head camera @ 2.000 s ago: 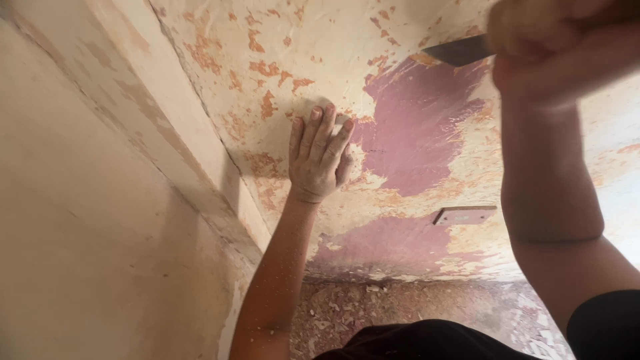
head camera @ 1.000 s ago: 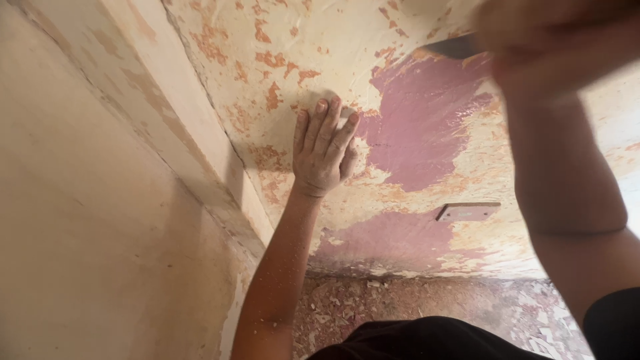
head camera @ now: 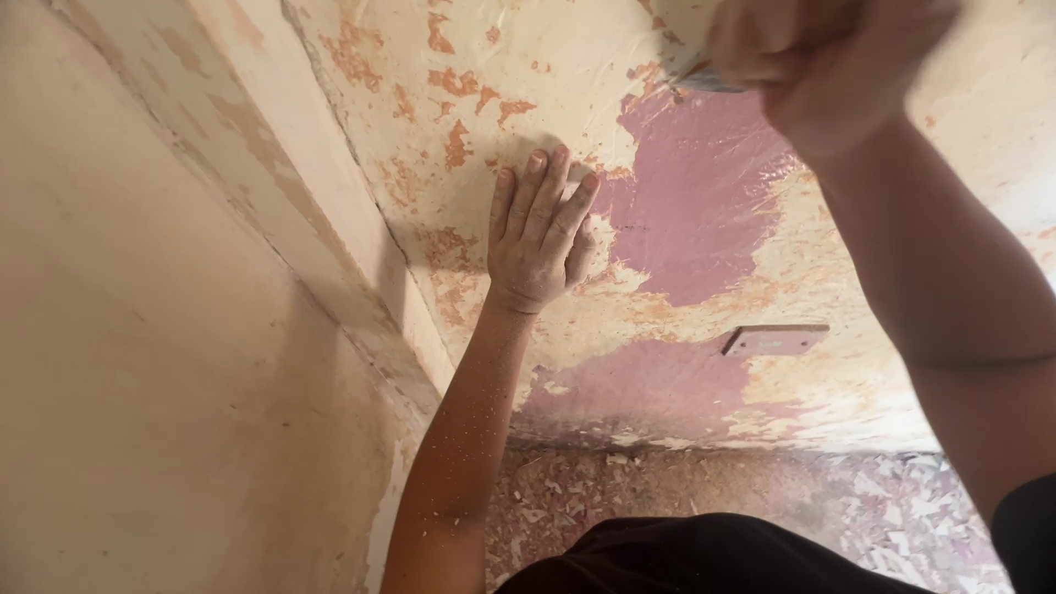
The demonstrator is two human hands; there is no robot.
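My right hand (head camera: 833, 74), blurred, is closed around a scraper at the top right. Its blade (head camera: 709, 76) meets the wall at the upper edge of a purple paint patch (head camera: 701, 190); the handle is mostly hidden in my fist. My left hand (head camera: 540, 227) lies against the wall left of that patch, fingers pointing up and slightly spread, with nothing seen in it. Around both hands the wall (head camera: 577, 91) is cream with orange-brown flaked spots. Dust and small flakes dot my left forearm.
Lower on the wall sits a flat cover plate (head camera: 777, 340) with screws, beside a second purple patch (head camera: 652, 384). Paint chips (head camera: 891, 503) litter the floor at the wall's foot. A cream boxed ledge or trim (head camera: 330, 239) and an adjoining wall (head camera: 157, 346) stand at the left.
The scraper blade has shifted and turned at the upper edge of the purple patch, with my right hand moving around it. My left hand keeps its place on the wall.
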